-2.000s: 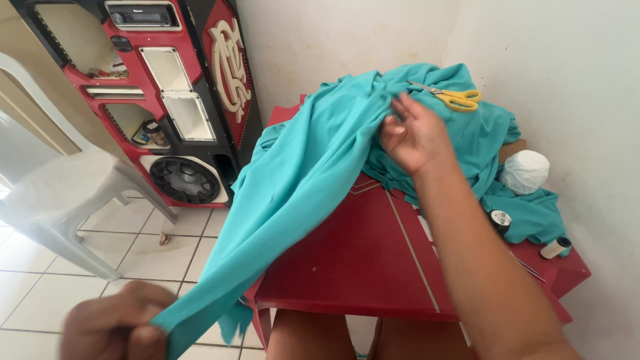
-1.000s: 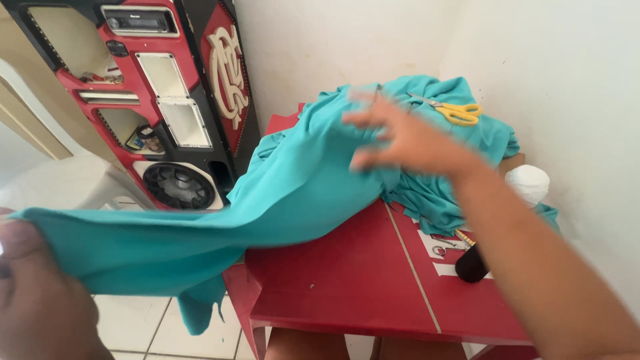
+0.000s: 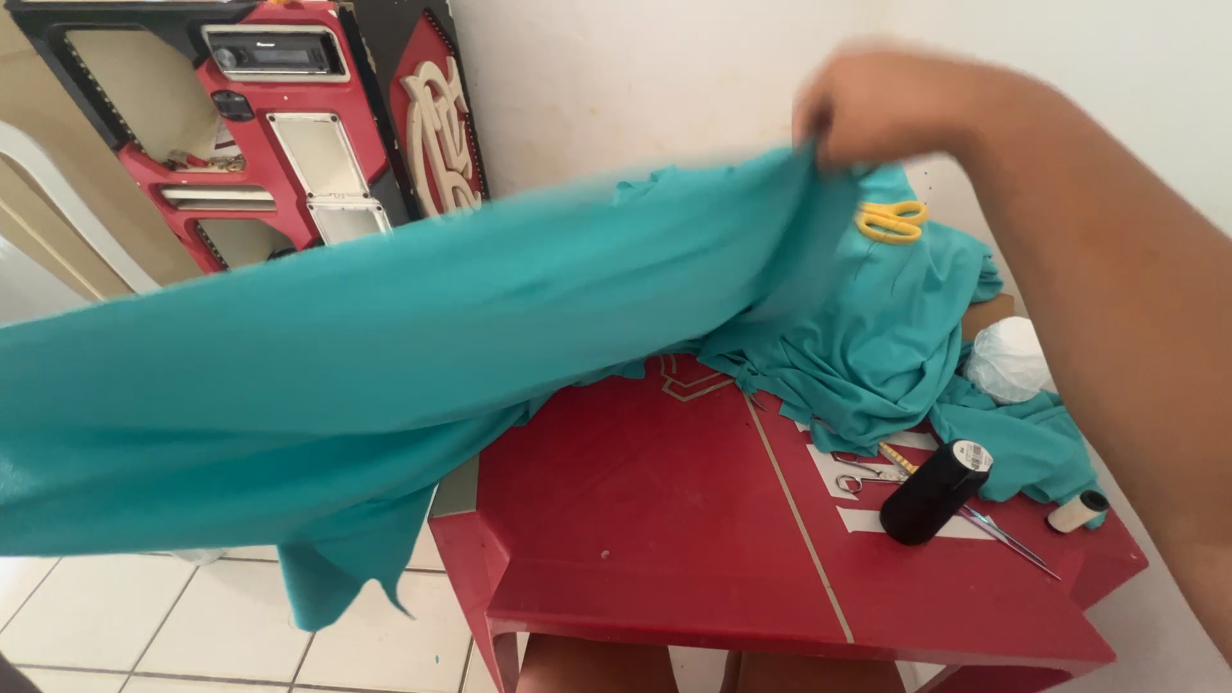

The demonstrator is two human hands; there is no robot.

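My right hand (image 3: 881, 108), slightly blurred, is raised at the upper right and pinches the edge of a long teal fabric (image 3: 414, 356). The cloth stretches from there across to the left edge of the view, where my left hand is out of sight. A ragged corner of it hangs over the floor. More teal fabric (image 3: 866, 337) lies bunched on the red plastic table (image 3: 635, 539). Scissors with yellow handles (image 3: 892, 222) rest on that heap, their blades hidden by the cloth.
On the table's right stand or lie a black thread cone (image 3: 934, 493), small metal scissors (image 3: 857, 481), tweezers (image 3: 1015, 544), a small spool (image 3: 1077, 511) and a white ball of yarn or thread (image 3: 1008, 361). A red and black speaker cabinet (image 3: 361, 115) stands behind, near a white plastic chair (image 3: 77, 197).
My right hand has risen and closed on the fabric; it was open over the heap one second ago. My left hand has left the view. The cloth is now spread wider and higher.
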